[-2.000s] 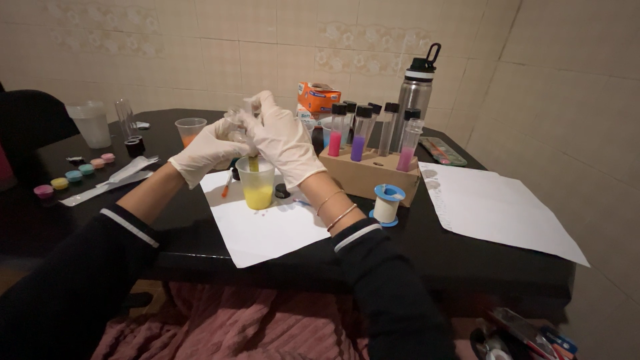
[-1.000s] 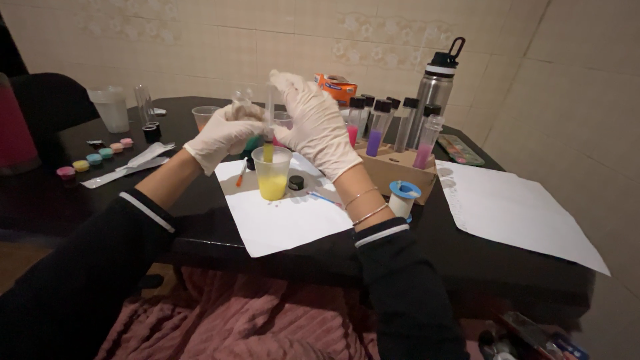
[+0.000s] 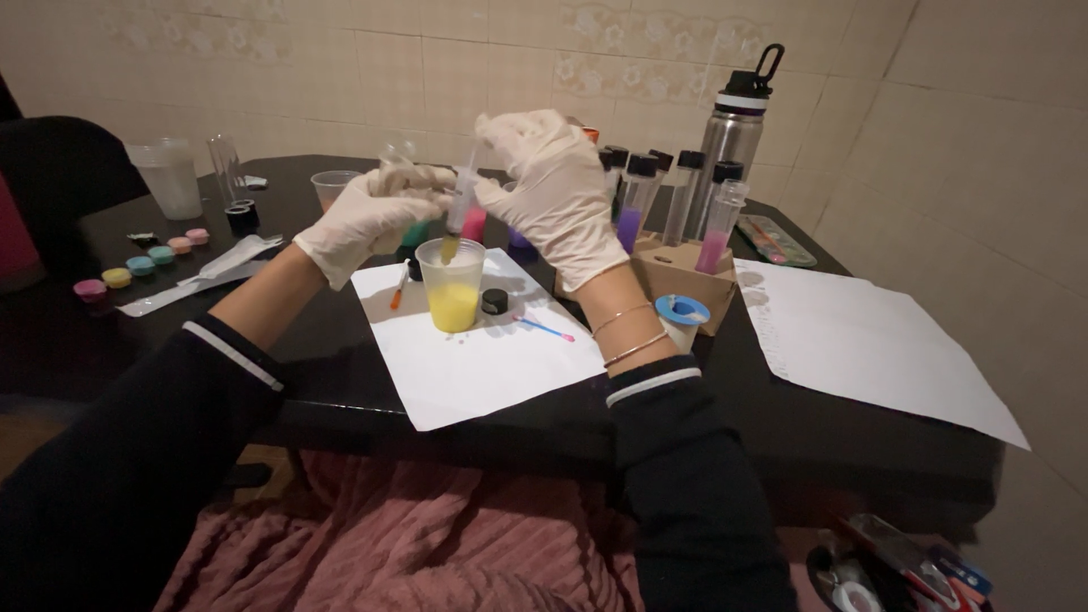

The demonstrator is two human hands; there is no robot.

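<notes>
Both hands wear pale gloves. My right hand (image 3: 552, 191) pinches the upper part of a clear plastic syringe (image 3: 461, 200), which stands nearly upright with its lower end over or just inside the mouth of a plastic cup (image 3: 454, 302) of yellow liquid. Yellowish liquid shows low in the syringe. My left hand (image 3: 382, 211) is curled at the syringe's left side, around a clear plastic piece (image 3: 398, 153), perhaps a tube, whose lower part its fingers hide. Beside the cup on a white paper sheet (image 3: 501, 374) lie a black cap (image 3: 495, 301), a blue cotton swab (image 3: 544, 328) and an orange-tipped stick (image 3: 398, 289).
A cardboard rack (image 3: 680, 276) with several capped tubes stands at right, near a spool (image 3: 682, 314) and a steel bottle (image 3: 733, 127). More paper (image 3: 867, 340) lies far right. At left are small paint pots (image 3: 140, 266), a cloudy cup (image 3: 174, 183) and an opened wrapper (image 3: 200, 276).
My hands were close together above the yellow cup; they are now farther apart, with the syringe visible between them. The view has shifted slightly.
</notes>
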